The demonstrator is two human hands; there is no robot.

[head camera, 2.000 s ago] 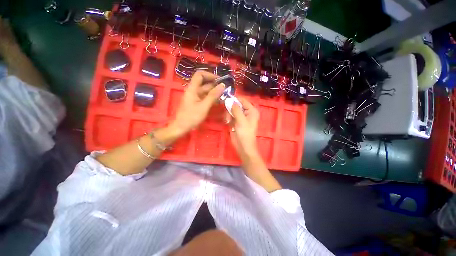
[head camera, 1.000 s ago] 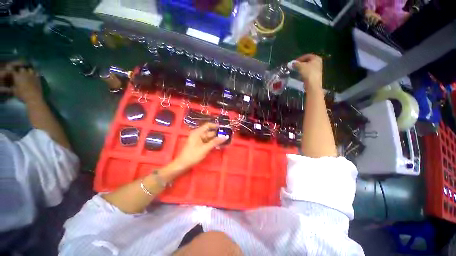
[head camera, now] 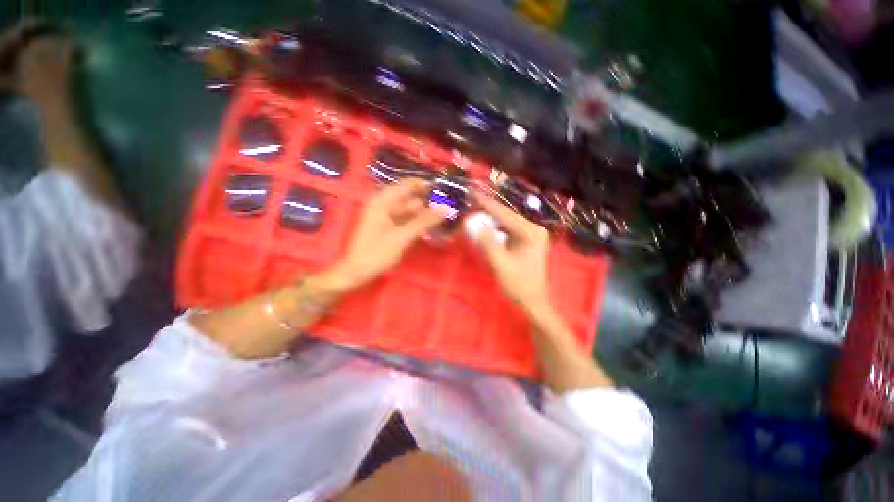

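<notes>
The frame is blurred. My left hand holds a black glossy square device in its fingertips above the red compartment tray. The device's face shows a blue-white mark. My right hand is just right of it and pinches a small white wipe close to the device; whether they touch I cannot tell. Several black devices lie in the tray's left pockets. A dark row of clamped devices lies along the tray's far edge.
A tangled black clip pile lies right of the tray. Beyond it stand a white box unit and a pale-yellow tape roll. A red crate is at far right. A neighbouring person's arm and sleeve are at left. A blurred bottle stands beyond the tray.
My right hand has left the bottle beyond the tray and come back beside my left hand, with the white wipe in it. My left hand still holds the device. The view has shifted.
</notes>
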